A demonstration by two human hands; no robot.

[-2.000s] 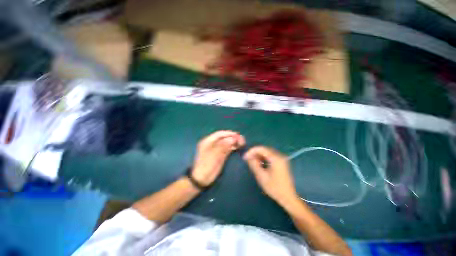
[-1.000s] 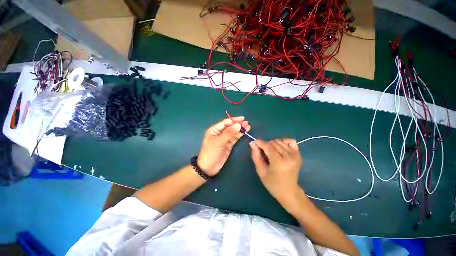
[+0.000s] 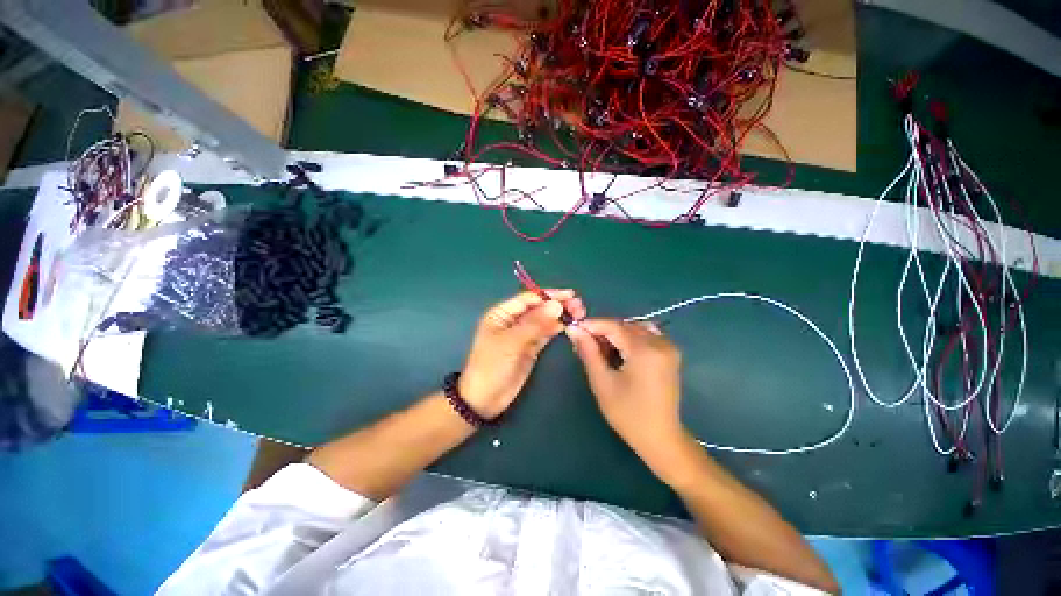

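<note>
My left hand [image 3: 508,349] pinches a small black piece with thin red wire ends [image 3: 526,277] sticking out up and to the left. My right hand [image 3: 634,375] touches it fingertip to fingertip and holds the other side of the joined wire; a small dark end shows under its fingers. A white cable [image 3: 840,349] loops on the green bench from my right hand and back under my right wrist. The exact joint between the fingers is partly hidden.
A red-and-black wire heap [image 3: 652,82] lies on cardboard [image 3: 814,122] ahead. Black sleeves [image 3: 285,274] spill from a clear bag [image 3: 186,274] at left, near a tape roll [image 3: 162,196] and orange-handled tool [image 3: 30,279]. White-cable harnesses [image 3: 931,303] lie at right.
The hands have come closer together, and the blue-white wire stretch between them is now mostly covered. More red wire end shows above my left fingers. The view has shifted slightly.
</note>
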